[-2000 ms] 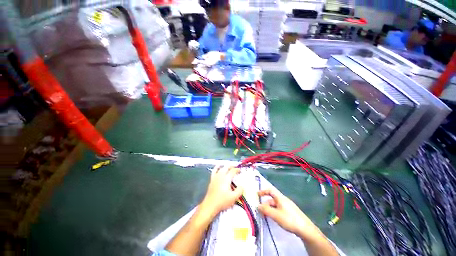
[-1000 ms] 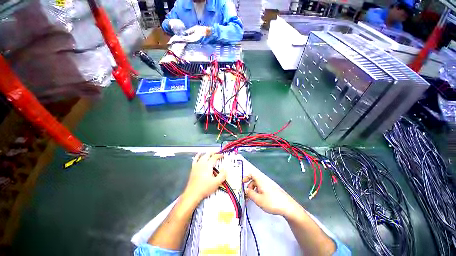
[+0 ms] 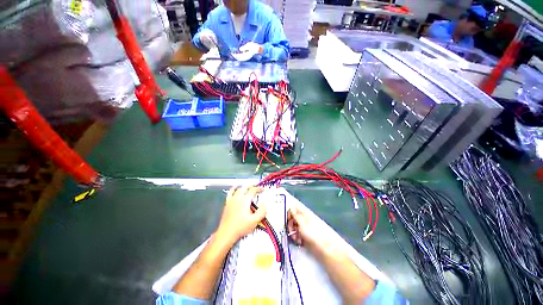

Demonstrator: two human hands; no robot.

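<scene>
A long silver-white power module point(image 3: 256, 271) with yellow patches lies on a white sheet point(image 3: 324, 280). My left hand point(image 3: 243, 209) rests over its far end, fingers curled around the red and black power leads point(image 3: 272, 235). My right hand point(image 3: 302, 226) is at the module's right edge, thumb and fingertips pinched together at the thin black cable point(image 3: 293, 269), which runs down that edge toward me. A small whitish bit shows at these fingertips; I cannot tell what it is. More red leads fan out to the right beyond the module.
Wired modules point(image 3: 265, 122) and a blue parts bin point(image 3: 193, 113) stand beyond. Metal enclosure panels point(image 3: 399, 113), black cable coils point(image 3: 440, 238) and a long cable bundle point(image 3: 506, 220) are at right. A yellow-black cutter point(image 3: 84, 195) lies left by a red-wrapped post. A gloved person works opposite.
The view has shifted. My left hand stays over the leads. My right hand has turned slightly, its fingertips closer together at the module's edge. The person opposite has moved their gloved hands apart.
</scene>
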